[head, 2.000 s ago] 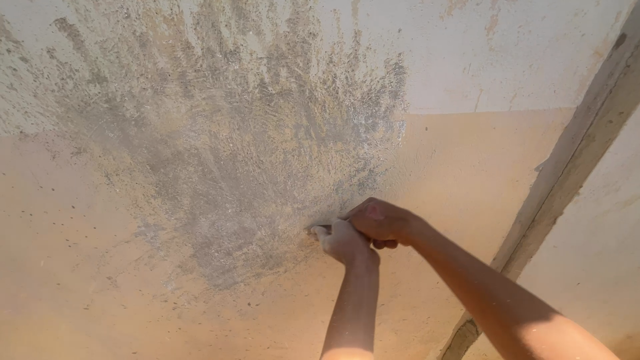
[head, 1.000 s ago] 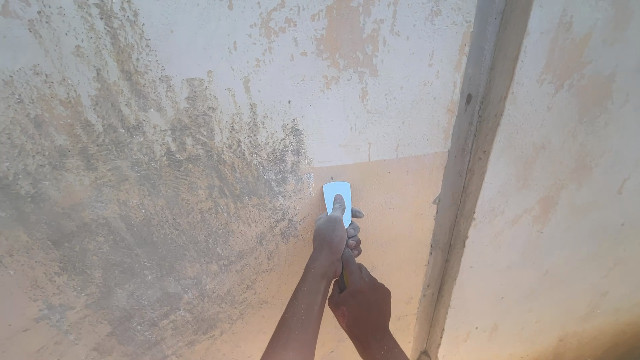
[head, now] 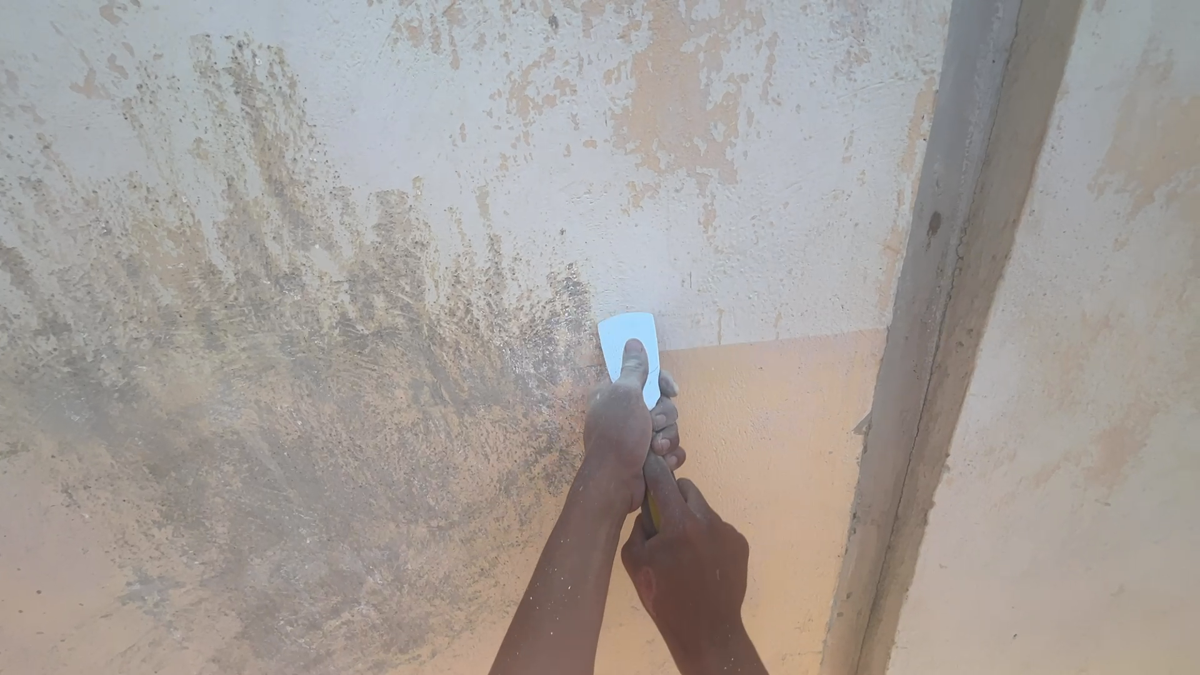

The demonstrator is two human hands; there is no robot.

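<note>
A putty knife [head: 626,330] with a wide, bright metal blade points up against the painted wall [head: 769,450], at the line between white and peach paint. My left hand [head: 621,422], dusty, is closed around its upper part, the thumb laid flat on the blade. Lower down, my right hand [head: 692,562] grips the handle, of which a dark and yellow bit shows between the fingers. Left of the blade spreads a rough grey patch [head: 375,403] of scraped or stained paint. Whether the blade's edge touches the wall cannot be told.
A vertical grey concrete strip [head: 937,309] with a crack stands out on the right, with more worn wall [head: 1078,450] beyond it. Above the blade, flaked white paint [head: 680,103] shows peach beneath.
Both hands have moved right along the wall from the grey patch to its right border, and the blade now shows. Since one second ago they keep their hold. The view has shifted right.
</note>
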